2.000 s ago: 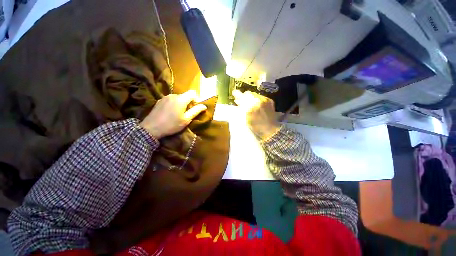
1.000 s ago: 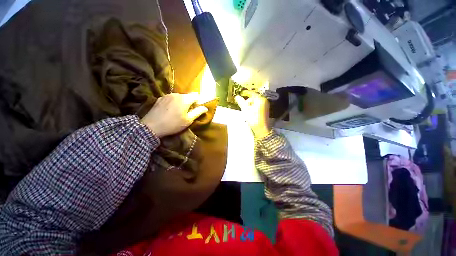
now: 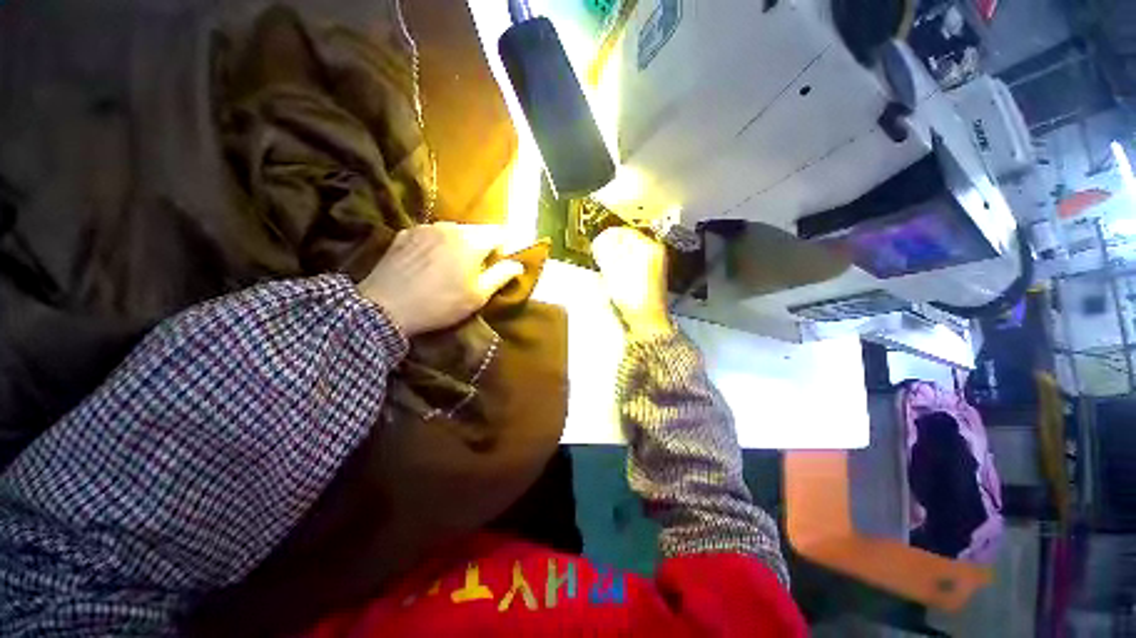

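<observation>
A large dark brown garment [image 3: 498,386] spreads over the left side, with a crumpled heap in it and a pale seam line [image 3: 420,112]. My left hand [image 3: 436,277] holds a folded edge of the garment between thumb and fingers, left of the needle area. My right hand [image 3: 633,264] is at the needle area [image 3: 586,227] under the white sewing machine head [image 3: 747,112], apart from the garment. Its fingertips are lost in glare and small metal parts, so whether they hold anything cannot be told.
A black lamp head [image 3: 557,106] hangs just above the needle area. A control panel [image 3: 916,231] with a violet screen is on the machine. The white table [image 3: 772,386] lies under my right forearm. An orange seat [image 3: 872,548] and pink cloth [image 3: 984,499] are at lower right.
The view has swung, so the machine, table edge and orange seat sit further left and more of the room shows at right. My left hand keeps its hold; my right hand stays at the needle area.
</observation>
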